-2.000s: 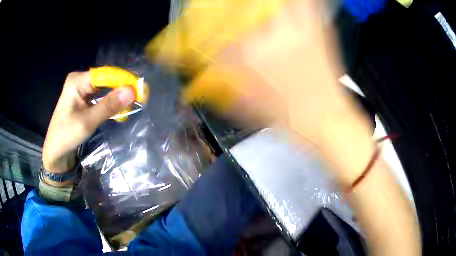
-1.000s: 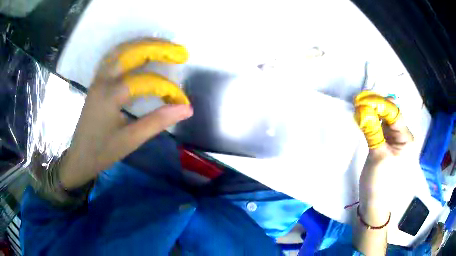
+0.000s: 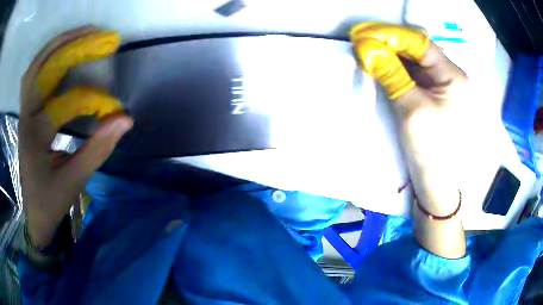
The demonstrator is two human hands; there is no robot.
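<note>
A large smartphone [image 3: 184,98], dark grey at left and washed out by glare at right, lies lengthwise across the view with a pale "NUU" logo. My left hand [image 3: 74,113], blurred, has yellow cots on two fingers; its thumb and fingertips are at the phone's left end. My right hand [image 3: 426,89] has yellow-cotted fingers bent together at the phone's upper right corner; its thumb is hidden. Glare hides the phone's right edge and any film on it.
The white tabletop [image 3: 297,15] bears a small dark piece [image 3: 230,7] behind the phone, a teal-marked white item [image 3: 449,33] and a small black rectangle [image 3: 501,189] at right. A blue bin [image 3: 523,107] stands at the right edge. Shiny clear plastic [image 3: 8,161] is at far left.
The view has swung from the dark area and plastic to the white table. Since one second ago, the phone looks larger and my hands are at its two ends.
</note>
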